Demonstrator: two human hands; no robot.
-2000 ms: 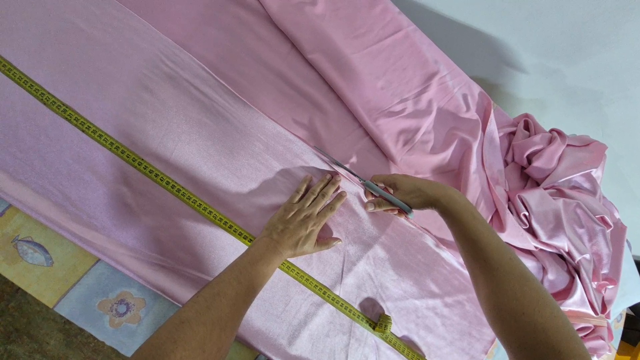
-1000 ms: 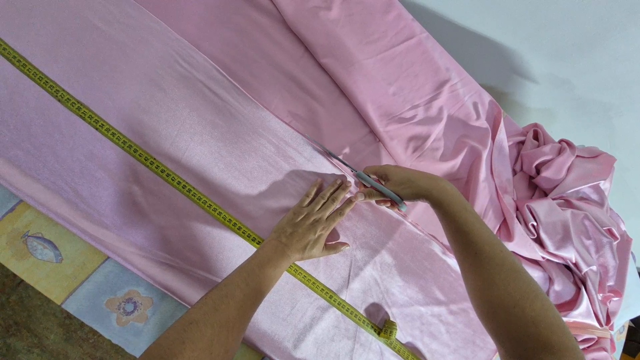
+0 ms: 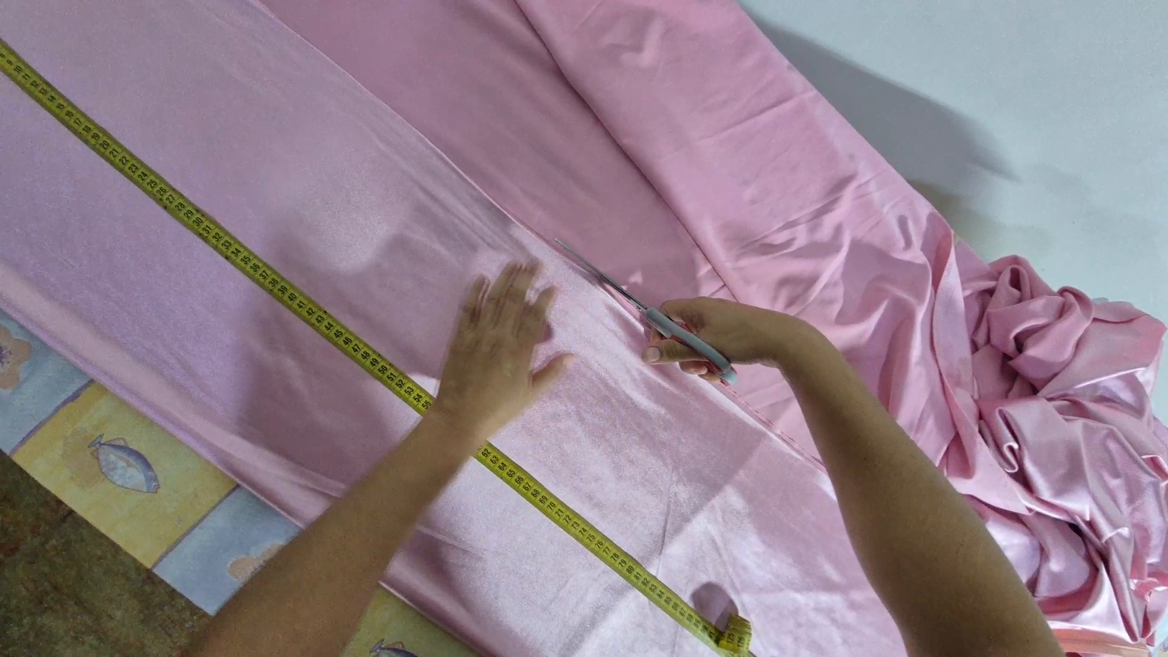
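Observation:
My right hand [image 3: 716, 336] grips a pair of grey-handled scissors [image 3: 689, 342] whose narrow blades point to the upper left, along the edge of the upper layer of pink satin fabric [image 3: 365, 228]. To the left of the scissors, my left hand [image 3: 497, 351] is spread over the fabric, fingers apart and slightly blurred, holding nothing; whether it touches the cloth I cannot tell. A yellow measuring tape [image 3: 310, 310] runs diagonally over the satin, passing beneath my left wrist. Its rolled end [image 3: 735, 632] lies at the bottom.
A crumpled heap of the same satin [image 3: 1068, 411] lies at the right. Under the fabric, a patterned cloth with fish and flower squares [image 3: 128, 465] shows at the lower left, beside a dark floor [image 3: 73, 566]. A pale surface [image 3: 1031, 100] fills the upper right.
My left hand has shifted away from the scissors, toward the left, and its fingers now point more upward. The scissors remain in my right hand, close to the fabric edge.

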